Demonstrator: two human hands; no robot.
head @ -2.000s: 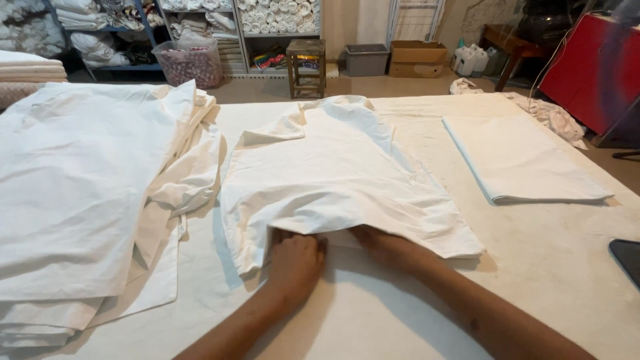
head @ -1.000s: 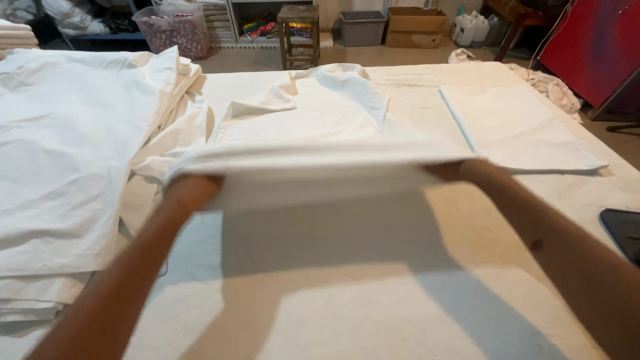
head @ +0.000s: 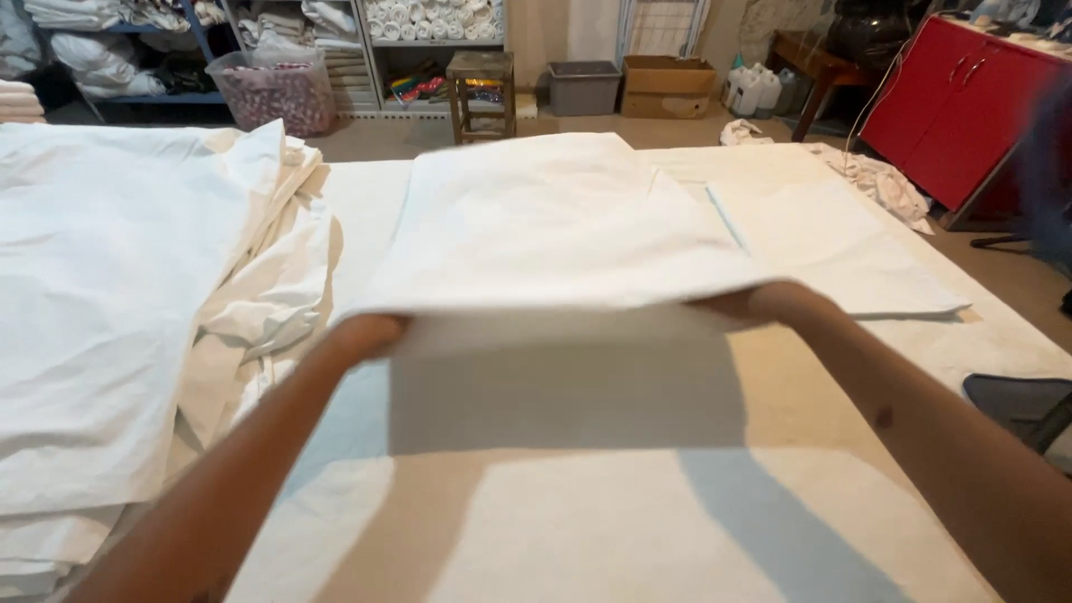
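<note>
A white cloth [head: 553, 226] spreads across the middle of the covered table [head: 586, 519], its near edge raised above the surface and casting a shadow. My left hand [head: 373, 335] grips the near left corner, the fingers partly under the fabric. At the near right part of the same edge, my right hand [head: 749, 303] holds on, its fingers blurred and partly covered by cloth. To the right lies a flat folded white cloth [head: 846, 251]. A large heap of white cloths [head: 109, 293] rests on the left side.
A dark object [head: 1005, 402] sits by the table's right edge. Beyond the table stand a wooden stool [head: 481, 96], a grey bin [head: 584, 88], a cardboard box [head: 667, 86], a plastic tub of fabric [head: 276, 92] and a red cabinet [head: 963, 117]. Crumpled cloth [head: 879, 180] lies behind the right edge.
The middle cloth was rumpled, with both hands close together at its near edge. The hands have moved apart, and the cloth now looks smoother and its near edge is stretched between them.
</note>
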